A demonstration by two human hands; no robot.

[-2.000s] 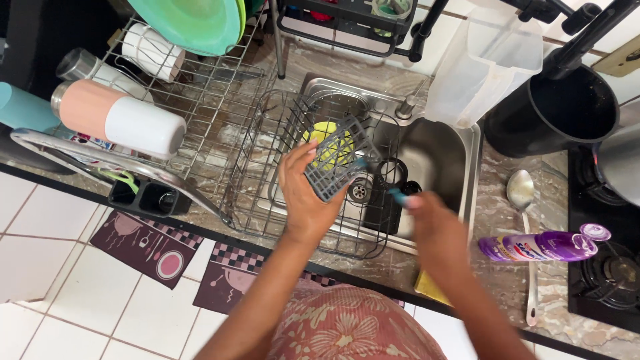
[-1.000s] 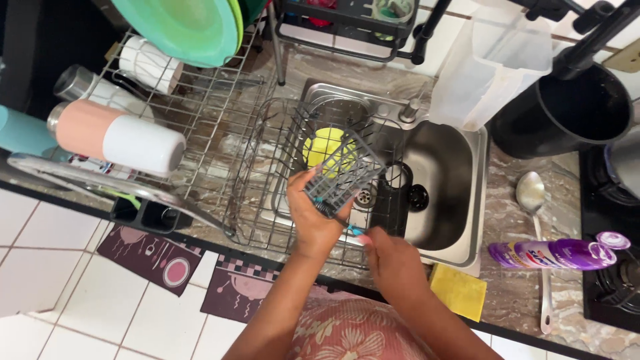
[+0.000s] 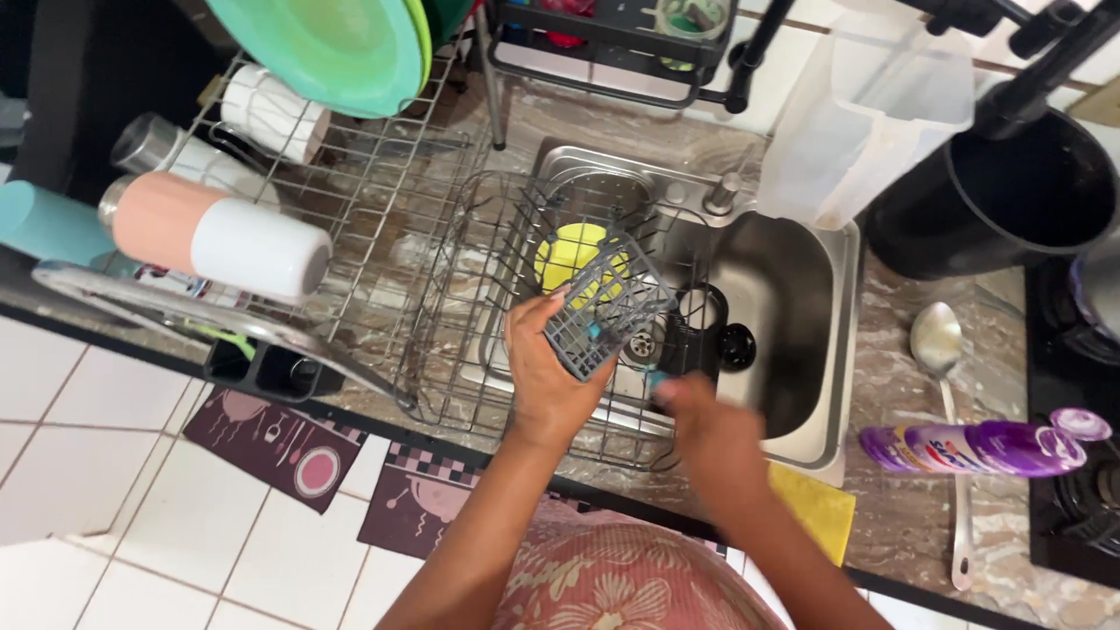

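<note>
Over the steel sink, my left hand grips a grey plastic lattice basket by its near side, tilted. My right hand, blurred, is closed around a small turquoise-tipped tool, most of it hidden by the fingers; its kind cannot be told. Another bit of turquoise shows through the lattice. Beneath both hands a black wire dish rack lies across the left basin. A yellow round dish shows behind the lattice basket. Black round parts lie in the sink to the right.
On the left, a wire drying rack holds green plates, a peach-and-white bottle and cups. To the right are a metal spoon, a purple bottle, a black pot and a stove. A yellow cloth hangs at the counter edge.
My right hand has moved from the lattice basket's lower edge, where it was a second ago, slightly away to the right. The left hand still holds the basket, its tilt slightly changed.
</note>
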